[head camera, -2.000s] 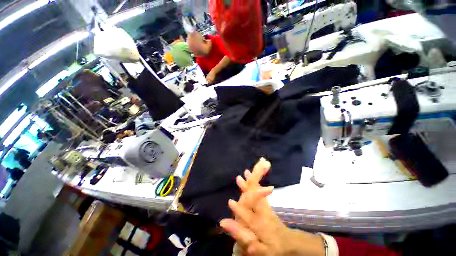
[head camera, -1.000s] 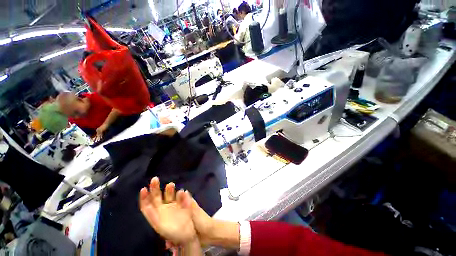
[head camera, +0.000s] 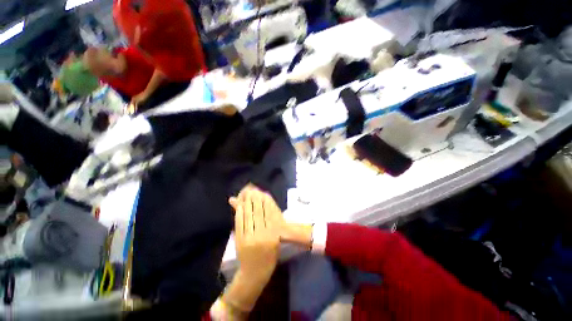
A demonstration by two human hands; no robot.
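The black garment (head camera: 188, 182) lies spread over the white table, left of the sewing machine (head camera: 382, 103). My left hand (head camera: 257, 219) comes up from the bottom, back showing, with its fingers extended and narrow dark gaps between them. It lies against my right hand (head camera: 293, 233), over the garment's near right edge. My right hand comes in from the right in a red sleeve; its fingers are mostly hidden behind my left hand. No held item shows. The picture is blurred.
A phone (head camera: 382, 155) lies on the machine bed. Yellow-handled scissors (head camera: 105, 278) lie at the lower left beside a grey motor housing (head camera: 63, 235). A red bag (head camera: 169, 37) hangs near a person in red (head camera: 128, 75) across the table. A dark band (head camera: 353, 111) drapes over the machine head.
The view has swung right since the first frame, then slightly back left. My hands stay together, but the left now shows its back, with fingers closer together, where a palm showed before.
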